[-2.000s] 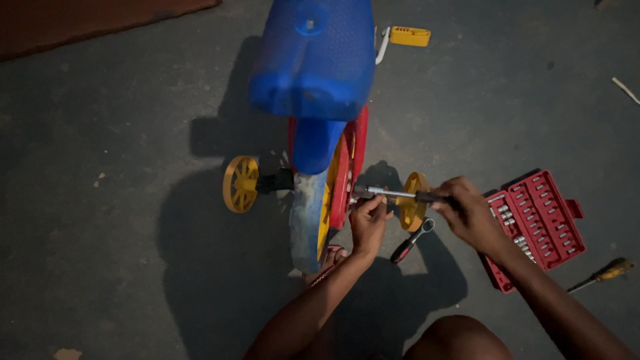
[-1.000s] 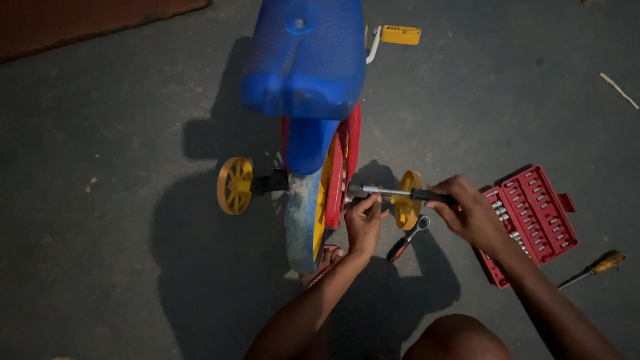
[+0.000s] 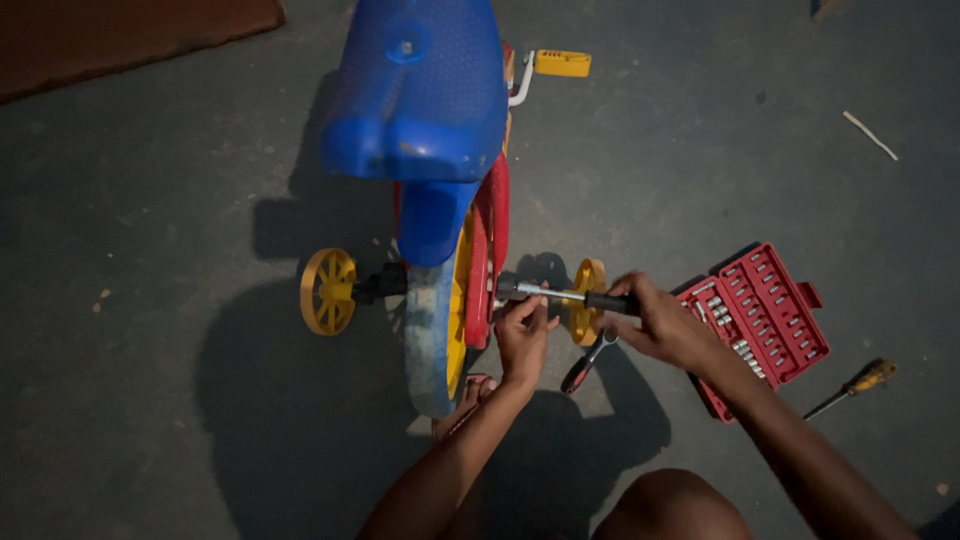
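A child's bicycle with a blue plastic seat (image 3: 420,90) stands in front of me, its rear wheel (image 3: 430,337) toward me. Yellow training wheels sit at its left (image 3: 328,292) and right (image 3: 587,301). My right hand (image 3: 652,319) is around the black handle of a socket driver (image 3: 559,293), some fingers spread off it. The driver's shaft points left to the wheel hub area. My left hand (image 3: 523,337) is at the driver's socket end, fingertips against it; whether they pinch something small is hidden.
Right of my right hand lies an open red socket-set case (image 3: 772,315). A ratchet (image 3: 589,364) lies below the right training wheel, a yellow-handled screwdriver (image 3: 862,381) at far right. A yellow pedal (image 3: 562,64) sticks out above. My foot (image 3: 469,401) is beside the rear wheel.
The fingers of my right hand have loosened and spread on the driver's handle. My left hand stays at the socket end by the hub.
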